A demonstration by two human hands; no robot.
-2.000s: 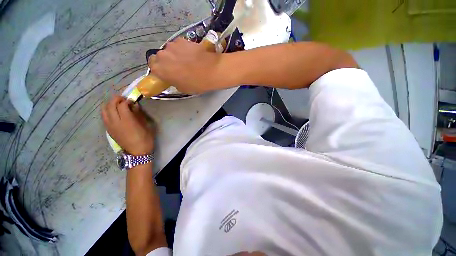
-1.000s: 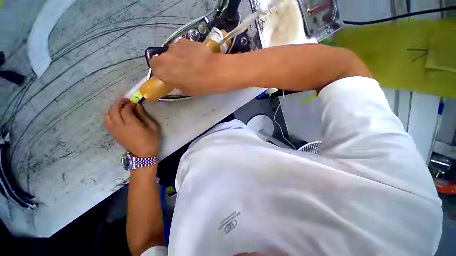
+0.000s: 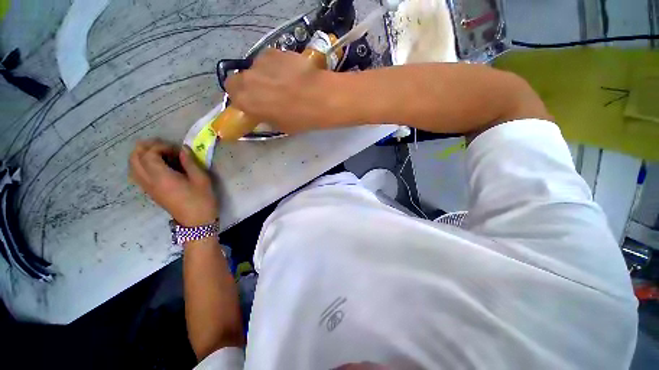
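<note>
My right hand point(image 3: 271, 90) is closed around the wooden handle point(image 3: 235, 123) of the steam iron point(image 3: 293, 36). Hand and handle hide much of the iron. A yellow curved template point(image 3: 204, 142) with small black writing lies on a white curved strip point(image 3: 210, 155), at the near end of the handle. My left hand point(image 3: 170, 177) is beside the template's lower end, thumb near it and fingers bent. A dark patch shows between thumb and fingers; whether they grip anything cannot be told.
The pale pressing table point(image 3: 115, 217) has curved pen lines. A white curved strip point(image 3: 72, 43) and a dark strip point(image 3: 27, 78) lie far left. Nested dark-and-white pieces point(image 3: 14, 235) lie at the left edge. A scorched pad point(image 3: 423, 32) is beyond the iron, with yellow-green cloth point(image 3: 578, 90) at right.
My left hand has shifted slightly left and its fingers have spread from the piece, uncovering more of the yellow template. My right hand stays on the iron's handle. The view has shifted.
</note>
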